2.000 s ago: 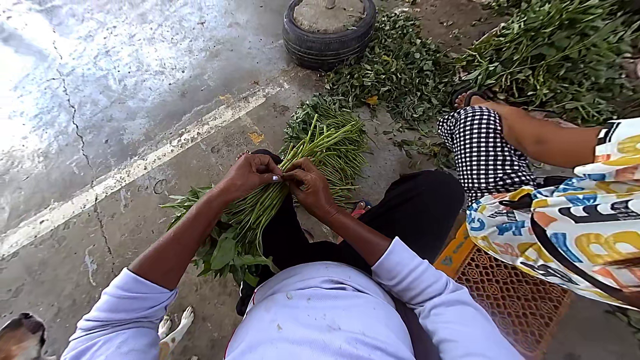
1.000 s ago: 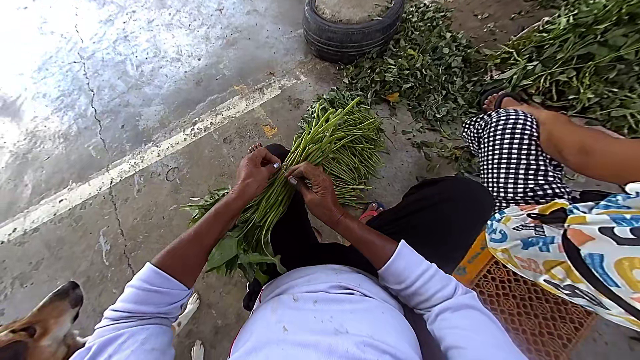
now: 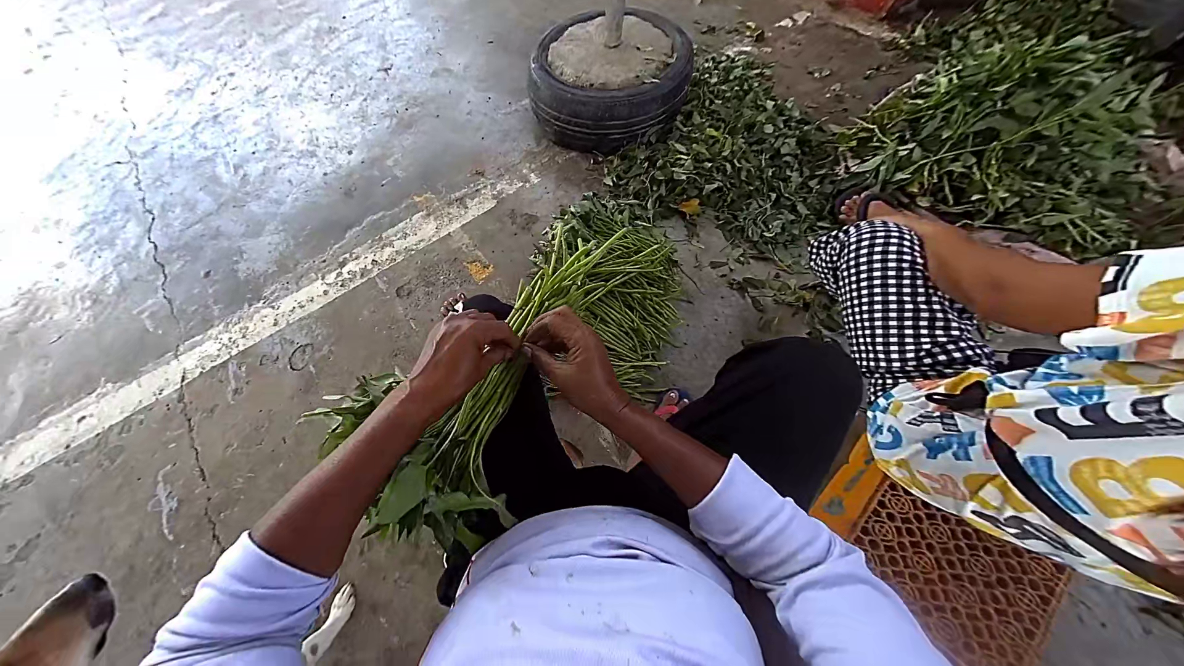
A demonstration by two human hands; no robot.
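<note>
A bundle of long green leafy stems (image 3: 490,398) lies across my left thigh, its leaves toward my lap and its cut ends pointing away. On top of the bundle, my left hand (image 3: 467,351) and my right hand (image 3: 573,361) meet with thumbs and fingertips pinched together. Whatever is between the fingertips is too small to make out; it may be a thin tie or a stem. Just beyond my right hand, a pile of similar stems (image 3: 629,296) rests on the concrete floor.
A tire planter (image 3: 610,116) stands at the top centre. Loose leaves (image 3: 749,157) and a leafy heap (image 3: 1027,129) lie to its right. Another person sits close at right by an orange plastic crate (image 3: 962,564). A dog's snout (image 3: 74,615) shows at lower left.
My hands, apart one second ago, have come together over the bundle. The dog's head shows less at the lower left edge than a second ago.
</note>
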